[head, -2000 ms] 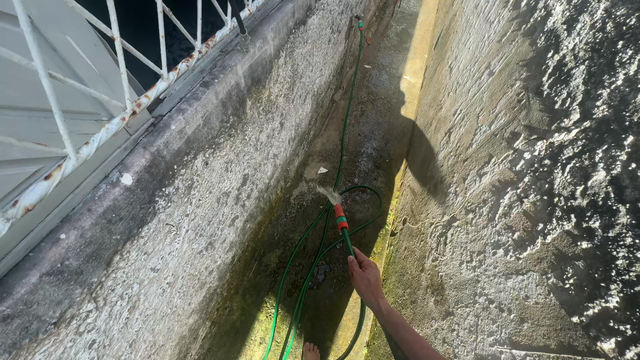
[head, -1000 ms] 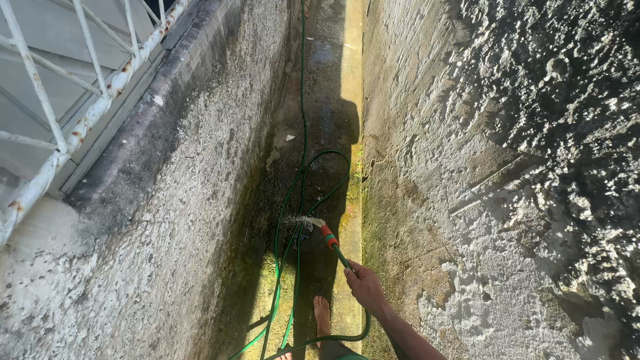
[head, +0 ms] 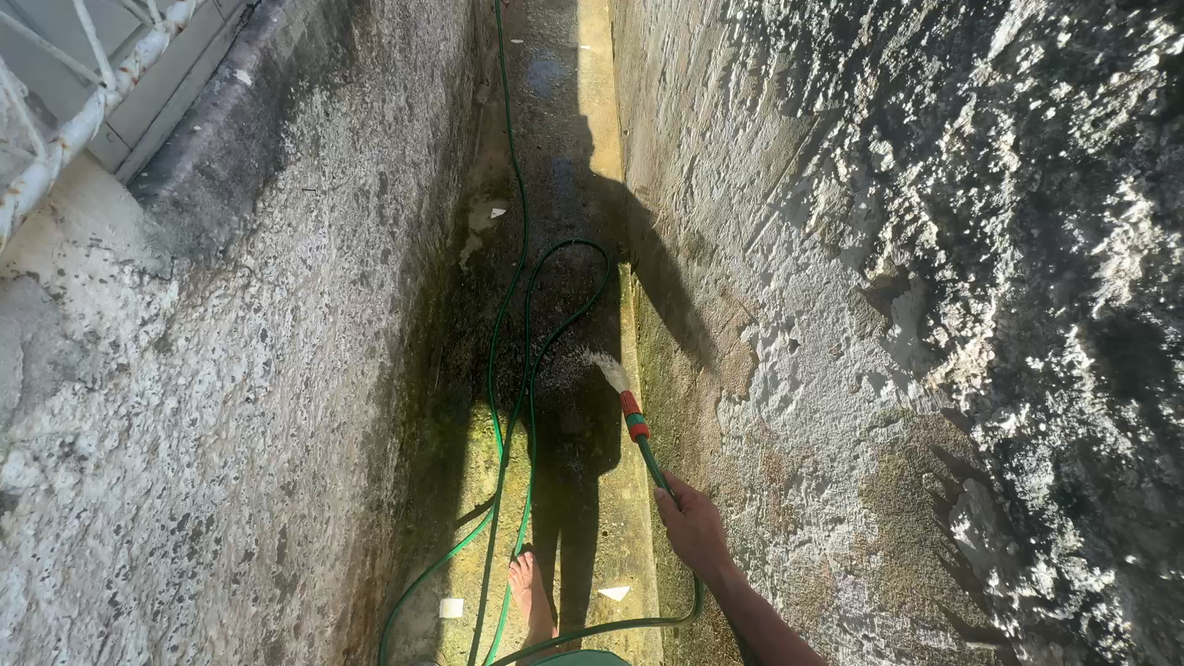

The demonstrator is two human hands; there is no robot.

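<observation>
My right hand (head: 694,527), at the lower right of centre, is closed around a green garden hose (head: 653,461) just behind its red and green nozzle (head: 634,414). The nozzle points up and slightly left, and a short spray of water (head: 606,370) comes out of it over the wet concrete floor. From my hand the hose bends down and runs left along the bottom edge. More of the green hose (head: 524,213) lies in loops on the floor and stretches to the far end of the passage. My left hand is out of view.
Rough plastered walls stand on the left (head: 231,388) and right (head: 795,305) of a narrow concrete floor (head: 555,139). A rusty white metal railing (head: 69,139) is at the upper left. My bare foot (head: 527,583) is near hose strands, with white fragments (head: 614,592) on the floor.
The view has swung, so the passage now runs straight ahead. The nozzle, which sprayed leftward a second ago, points more up the passage. My right hand keeps its hold on the hose.
</observation>
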